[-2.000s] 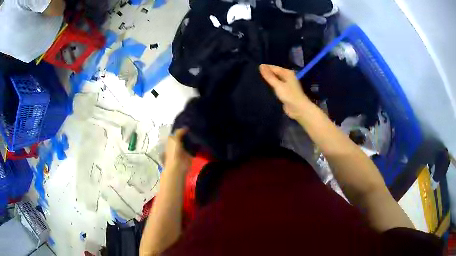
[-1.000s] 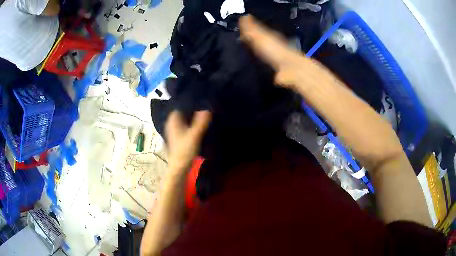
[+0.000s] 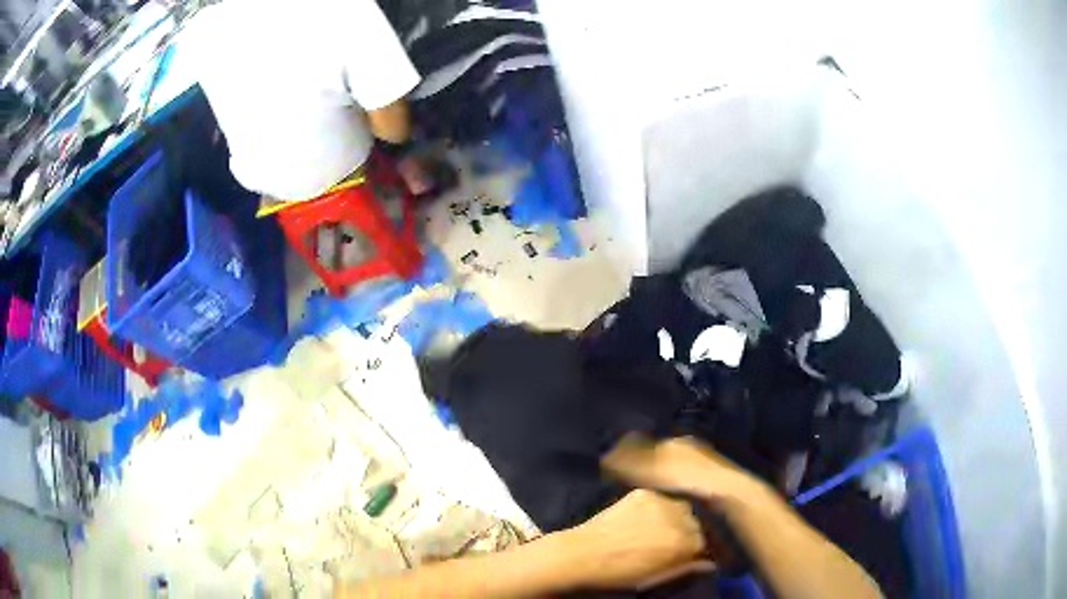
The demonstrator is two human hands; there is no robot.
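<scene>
A black garment piece [image 3: 527, 410] extends out over the pale floor, in front of my hands. My left hand [image 3: 661, 532] comes in from the lower left and lies against dark cloth; its fingers are mostly hidden. My right hand [image 3: 667, 466] comes in from the lower right, blurred, just above my left hand and over the black cloth. Whether either hand grips the cloth cannot be told. More black garments [image 3: 749, 374] with white and grey patches are heaped beyond, against the pale wall.
A blue basket [image 3: 936, 503] with dark cloth stands at the lower right. A person in a white top [image 3: 293, 94] sits on a red stool [image 3: 351, 240] at the upper left. Blue crates [image 3: 193, 287] stand on the left. Blue and dark scraps and a green item [image 3: 380, 500] lie on the floor.
The view has swung up, showing the wall and the seated person. My hands, apart before, are now close together and lower in view. The black cloth now reaches out to the left over the floor.
</scene>
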